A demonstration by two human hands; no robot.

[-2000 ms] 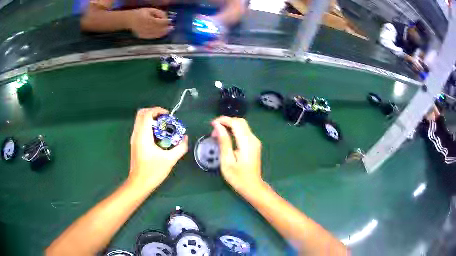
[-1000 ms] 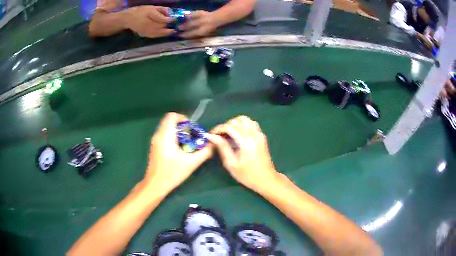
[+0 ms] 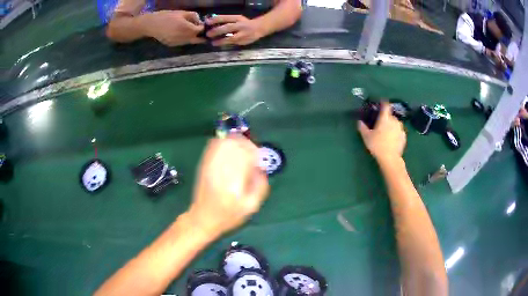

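Observation:
My left hand (image 3: 231, 179), blurred, is at a black housing with a circuit board (image 3: 231, 124) and a pale cable. The housing's lower part is hidden, so whether the fingers hold it is unclear. A pale cover with a black rim (image 3: 271, 159) lies just right of this hand. My right hand (image 3: 385, 136) reaches far out and grips another black housing (image 3: 370, 110) between thumb and fingers. Its cover (image 3: 399, 108) shows behind the fingers.
Pale covers (image 3: 252, 284) are heaped near me. At left are a loose cover (image 3: 94, 176), a wired housing (image 3: 155, 173) and a green-lit unit (image 3: 99, 89). More units (image 3: 299, 75) lie behind and right. A metal post (image 3: 486, 136) stands right. A person's hands (image 3: 208, 29) work opposite.
My hands have moved apart, the right one reaching out to the far housing and taking hold of it. A cover now shows beside my left hand. Parts on the green surface appear farther right.

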